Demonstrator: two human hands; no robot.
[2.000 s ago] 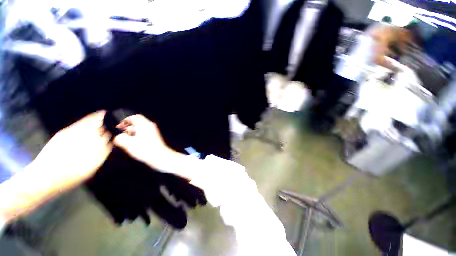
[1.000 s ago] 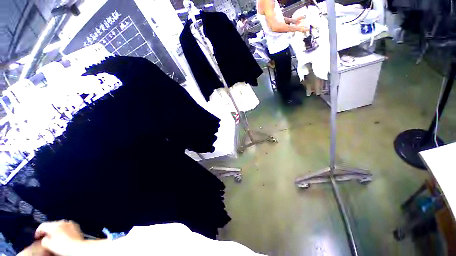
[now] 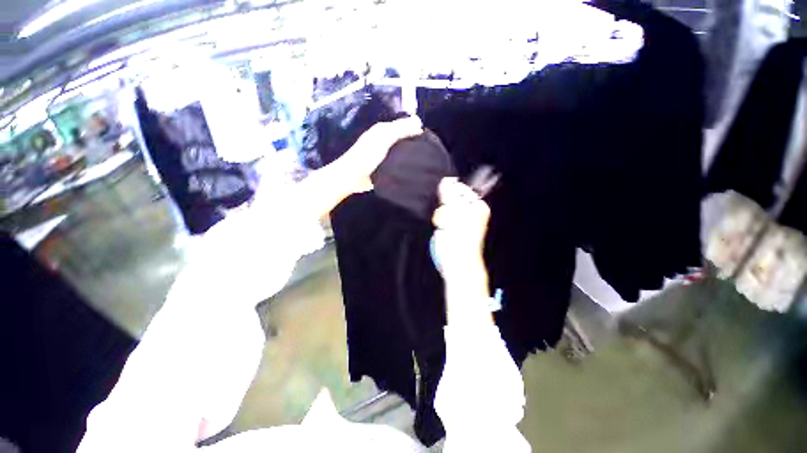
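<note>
A black garment hangs in front of me, with a dark grey-brown section at its top. My left hand holds its upper edge, just below a white hanger. My right hand is at the right side of the grey-brown section, its fingers closed. Blurred, pointed thread snips stick out of that hand to the right. Whether the right fingers also pinch the cloth cannot be told. The left fingers are washed out by glare.
More black garments hang close behind and to the right, under overexposed white material. Dark patterned garments hang at the left. Black cloth is at the lower left edge. A rack base stands on the greenish floor at the right.
The view has swung left and the hanging garments now lie centre and right. Both hands have come up from the lower left edge to the garment's top, and are now apart.
</note>
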